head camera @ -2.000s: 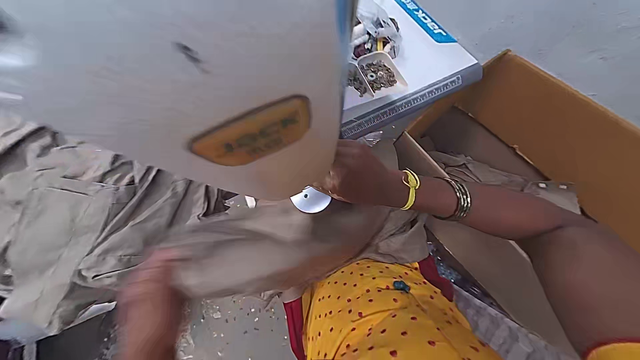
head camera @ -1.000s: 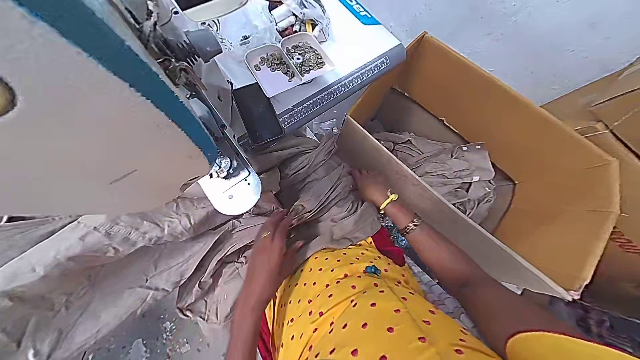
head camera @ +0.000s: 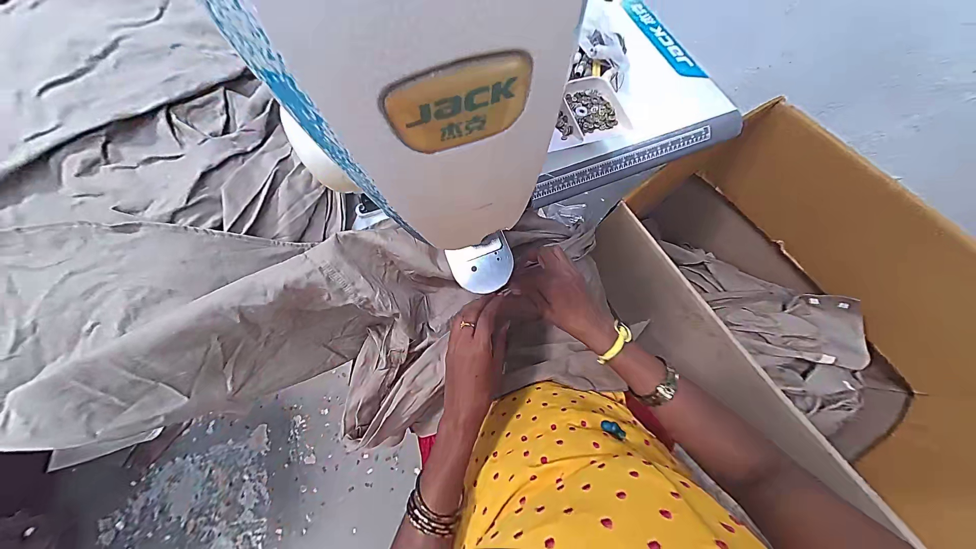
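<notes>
Below the head of a Jack sewing machine (head camera: 473, 168), a khaki garment (head camera: 274, 320) is gathered around the round metal plate (head camera: 482, 265). My left hand (head camera: 474, 354), with a ring on one finger, has its fingertips on the cloth just under the plate. To the right of the plate, my right hand (head camera: 563, 293) pinches the same cloth between thumb and fingers. Both hands are close together, and their fingertips partly hide the edge of the fabric. The garment spreads far to the left and hangs over my lap.
A cardboard box (head camera: 839, 183) on the right holds khaki garments (head camera: 770, 320). Behind the machine, the white table (head camera: 671, 99) carries a divided tray (head camera: 614, 126) of small metal parts. More khaki cloth (head camera: 168, 152) lies at upper left. Scraps (head camera: 206, 488) litter the floor.
My hands have come up from the gathered cloth near my lap to the round plate. The view has shifted, bringing the machine head to the middle.
</notes>
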